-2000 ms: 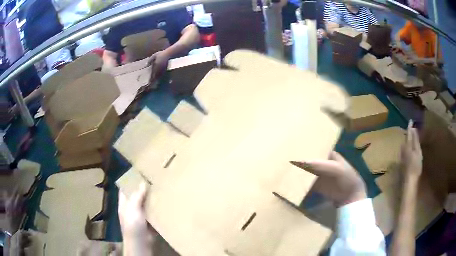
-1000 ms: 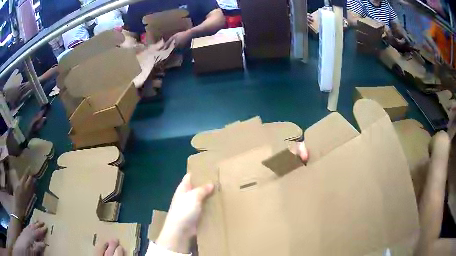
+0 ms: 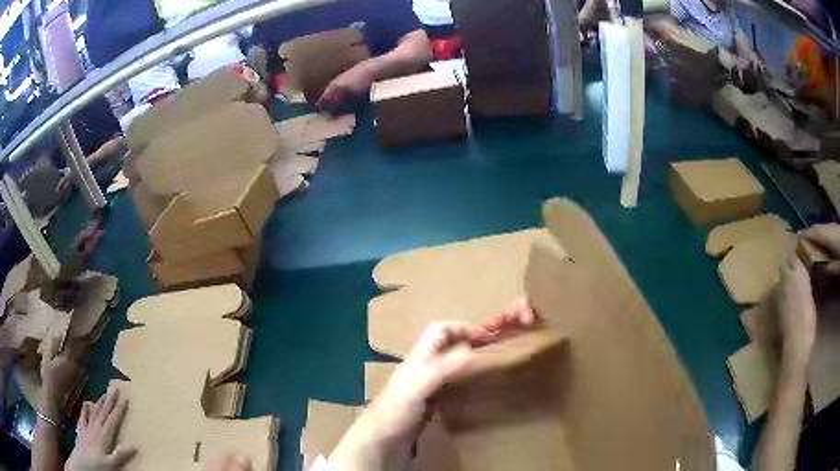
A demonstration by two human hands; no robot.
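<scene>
A partly folded box blank (image 3: pixel 622 340) is tilted in front of me, blurred, its large lid panel standing up on the right. My left hand (image 3: pixel 433 368) is shut on a folded side wall at its left. Reddish fingertips show at that wall's top; whose they are is unclear. My right hand is hidden, probably behind the lid panel; only a bit of white sleeve shows at the bottom right. A stack of blanks (image 3: pixel 451 276) lies beneath and behind on the green table.
Open boxes (image 3: pixel 207 212) are nested at the left, above another stack of blanks (image 3: pixel 157 359) with a neighbour's hands on it. Closed boxes stand at the back (image 3: pixel 419 106) and right (image 3: pixel 717 189). A white post (image 3: pixel 631 120) stands behind. Another person's arm (image 3: pixel 787 340) is at the right.
The blank has turned; its side wall is now folded up and its lid panel stands steeper at the right. My left hand has moved right. More of the stack beneath shows.
</scene>
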